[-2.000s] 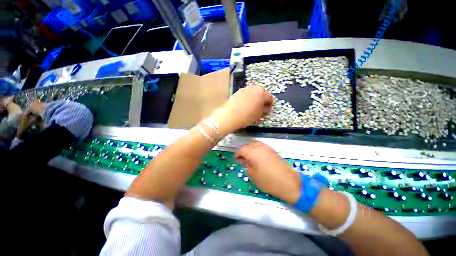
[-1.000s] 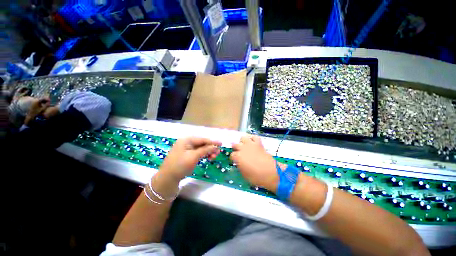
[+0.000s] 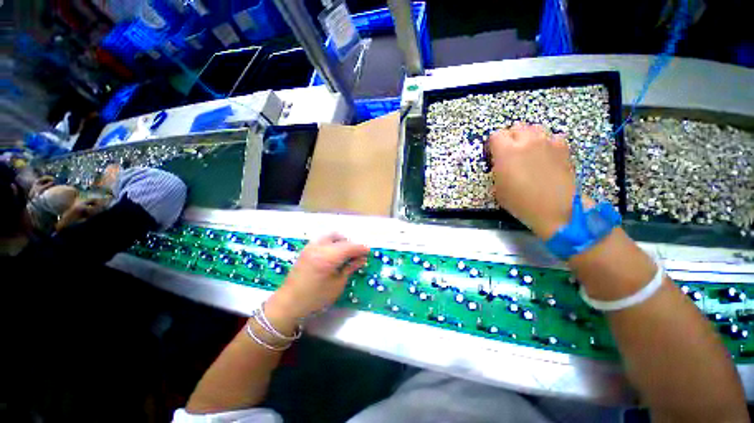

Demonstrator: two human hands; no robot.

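My right hand point(image 3: 533, 175), with the blue wrist strap point(image 3: 584, 229), is over the middle of the black component tray point(image 3: 620, 165), its fingertips among the small pale components point(image 3: 459, 157); what they hold is hidden. My left hand point(image 3: 318, 277) is over the row of green printed circuit boards point(image 3: 413, 285), thumb and forefinger close together near the rear rail. Whether a part is between them is too small to tell. The boards carry small dark parts with bright round tops.
The bulk component heap point(image 3: 690, 169) lies right of the tray. A brown cardboard piece point(image 3: 351, 169) and a dark empty tray point(image 3: 285, 178) lie left of it. A neighbouring person's sleeve point(image 3: 153, 194) reaches the line at far left. A blue cord point(image 3: 661, 62) hangs behind the tray.
My right hand has moved from the boards up and right into the component tray. My left hand has stayed over the boards, after coming back from the tray earlier.
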